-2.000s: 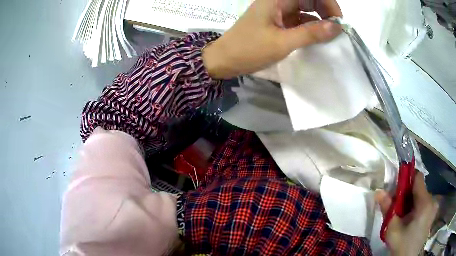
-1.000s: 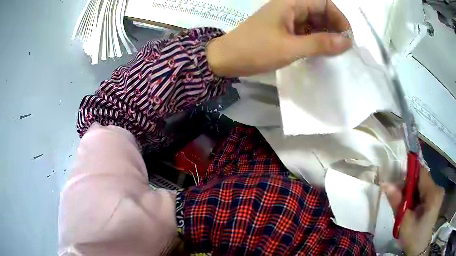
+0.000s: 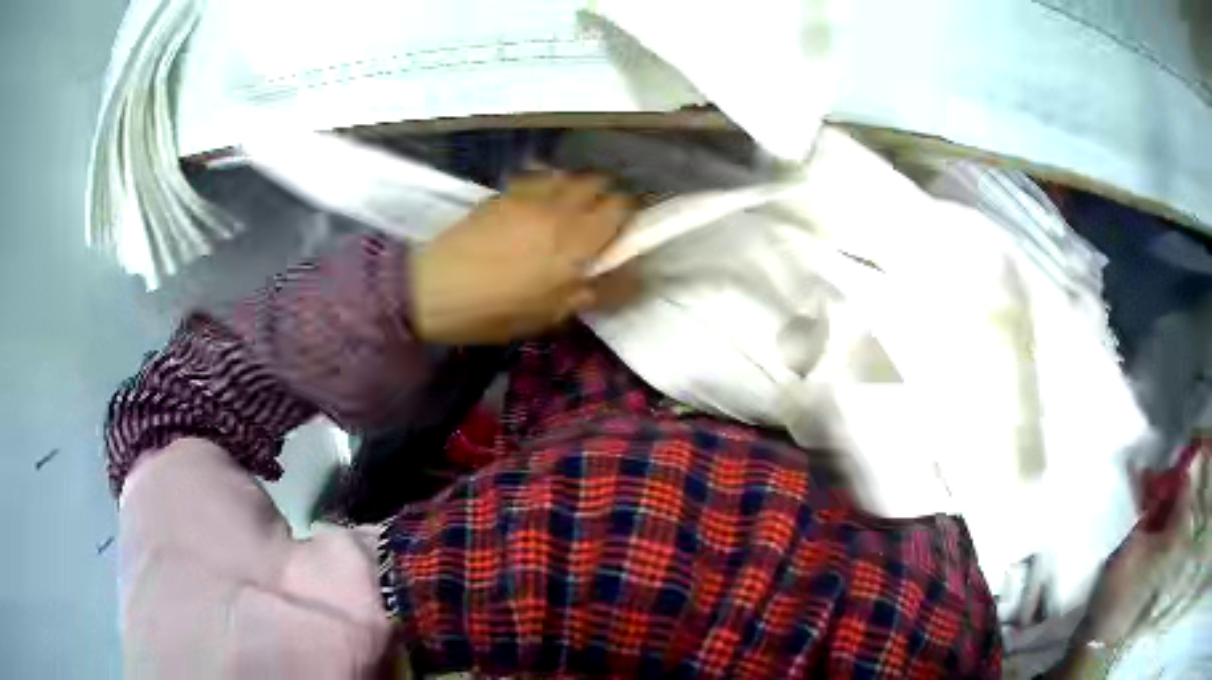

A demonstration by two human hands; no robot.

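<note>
My left hand [image 3: 518,259] is blurred, over the lap just below the table edge, closed on a white fabric piece [image 3: 705,219]. A white strip [image 3: 379,186] sticks out on the hand's left side. A large heap of white fabric [image 3: 917,332] hangs over the lap, and part of it reaches up onto the white table. My right hand [image 3: 1130,578] is blurred and partly hidden at the lower right. The red handles of the scissors [image 3: 1167,489] show at it; their blades cannot be made out.
The white machine table [image 3: 399,67] with its brown edge runs across the top. A fanned bundle of white pieces [image 3: 140,160] hangs at upper left. A grey-blue surface [image 3: 53,359] with thread ends lies at left. The checked apron [image 3: 638,545] covers the lap.
My left hand has moved down and left from the table with fabric. My right hand and the scissors have moved toward the right edge. The view has shifted, and the fabric heap is spread out more.
</note>
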